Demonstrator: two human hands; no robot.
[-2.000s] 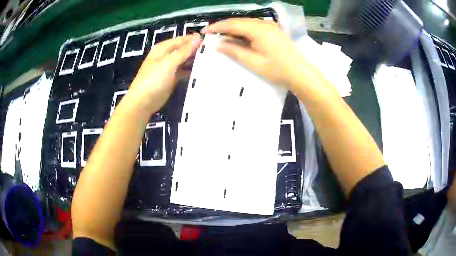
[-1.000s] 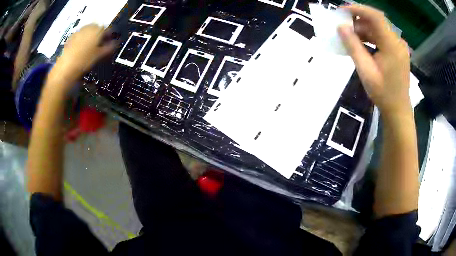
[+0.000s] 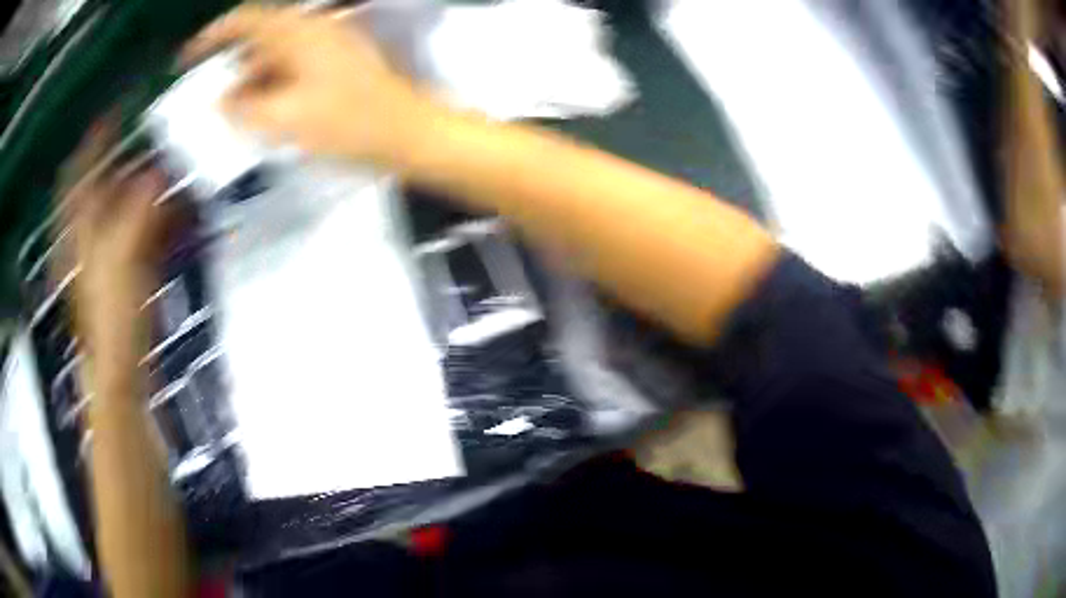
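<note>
The picture is blurred. A long white adhesive sheet (image 3: 339,350) lies over the black blister tray (image 3: 351,514). My right hand (image 3: 310,88) is at the sheet's top end, its fingers closed on a small white liner piece (image 3: 199,129). My left hand (image 3: 117,222) is over the tray's left part, left of the sheet's top; its fingers are too blurred to tell if they hold anything. A black front housing (image 3: 473,275) with a white outline lies right of the sheet. More white outlines show faintly around my left forearm.
White liner scraps (image 3: 526,58) lie beyond the tray, right of my right hand. A stack of white sheets (image 3: 807,140) is on the green bench further right. Another person's arm (image 3: 1035,152) shows at the far right edge. Pale film (image 3: 596,362) lines the tray's right side.
The view has swung right. My left hand has come from the white sheets left of the tray to near the long sheet's top. My right hand still holds the small white piece.
</note>
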